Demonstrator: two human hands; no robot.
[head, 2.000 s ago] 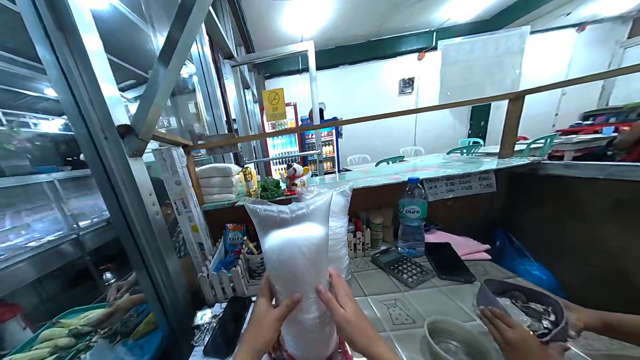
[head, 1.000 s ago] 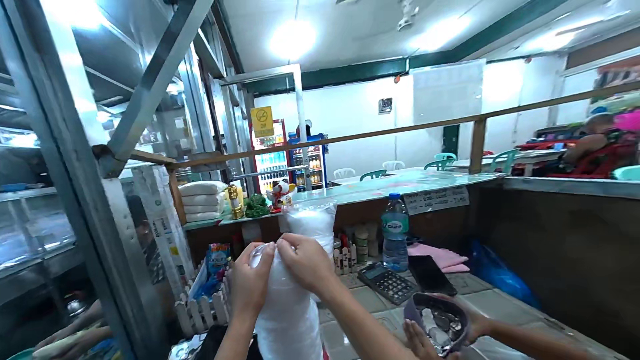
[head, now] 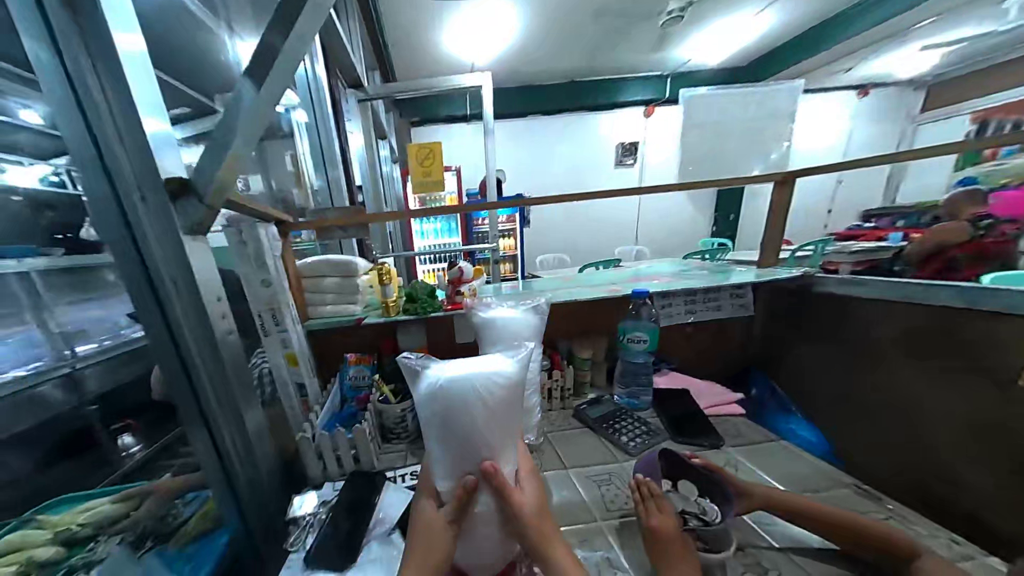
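Observation:
A tall clear plastic bag filled with white contents (head: pixel 472 416) stands upright between my hands. Around its lower left side my left hand (head: pixel 440 512) is closed, and my right hand (head: pixel 520 500) grips the lower right side, thumbs on the front. Just behind it on the tiled counter is a second similar bag (head: pixel 512 328), partly hidden. Another person's hands (head: pixel 664 512) hold a purple bowl (head: pixel 652 464) of coins (head: pixel 692 504) at the right. A black calculator (head: pixel 620 424) and a dark phone (head: pixel 688 418) lie beyond it.
A water bottle (head: pixel 637 352) and a pink cloth (head: pixel 704 392) stand and lie at the counter's back. At left are a phone (head: pixel 346 520), a small white picket holder (head: pixel 340 452) and a metal post (head: pixel 172 320). A glass-topped ledge (head: pixel 664 276) crosses behind.
My hands have moved from the top of the bag down to its lower sides. The other person's purple bowl is held further left in the view than two seconds ago.

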